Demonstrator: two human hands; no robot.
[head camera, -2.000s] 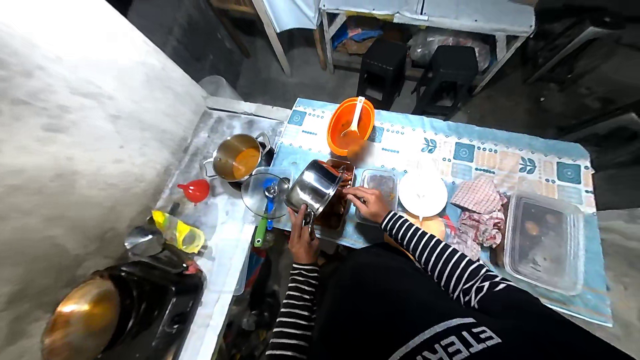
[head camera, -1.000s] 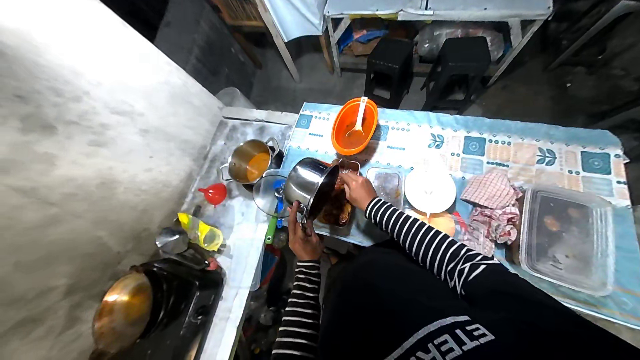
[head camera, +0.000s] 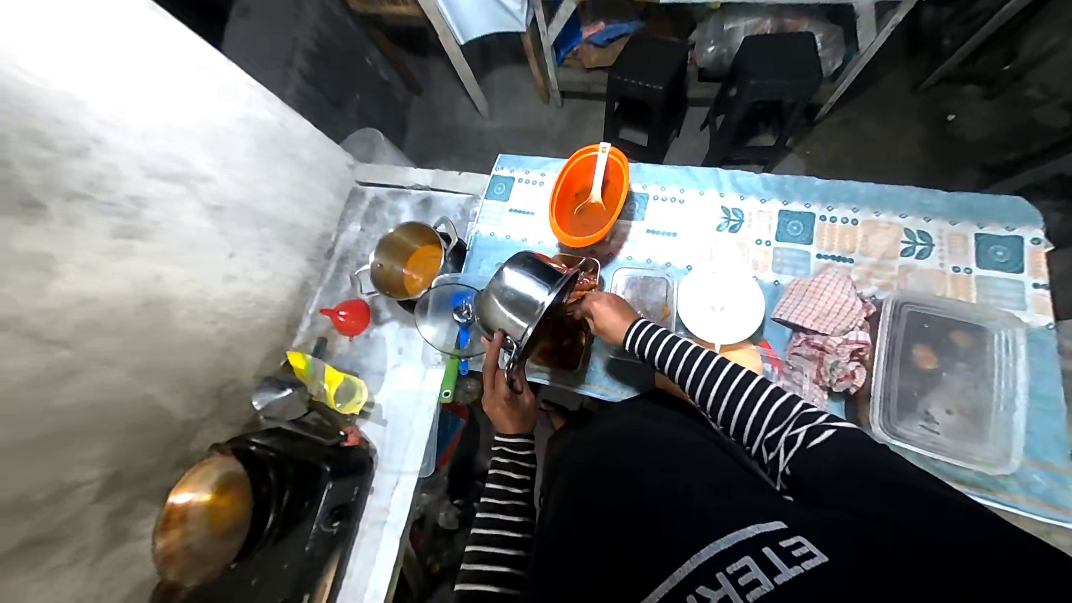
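With my left hand (head camera: 509, 392) I hold a stainless steel pot (head camera: 521, 297) by its side handle. The pot is tilted to the right, over a rectangular container (head camera: 559, 345) with dark reddish food in it. My right hand (head camera: 609, 316) is at the pot's mouth, beside reddish-brown food (head camera: 584, 283); its fingertips are partly hidden, and I cannot tell what they hold. Just left of the pot lie a glass lid (head camera: 433, 316) and a blue-handled utensil (head camera: 464, 335). Behind stands an orange bowl (head camera: 556, 201) with a white spoon (head camera: 600, 172) in it.
On the left counter are a pot with orange liquid (head camera: 410, 261), a red funnel (head camera: 347, 317), a yellow-labelled clear container (head camera: 331, 385) and a black stove (head camera: 322, 502). To the right are a clear container (head camera: 643, 295), a white plate (head camera: 720, 306), checked cloths (head camera: 825, 314) and a large lidded plastic box (head camera: 950, 381).
The pot's mouth now shows less of its inside than one second ago. My right hand stays near its rim. The bowl and spoon have not moved.
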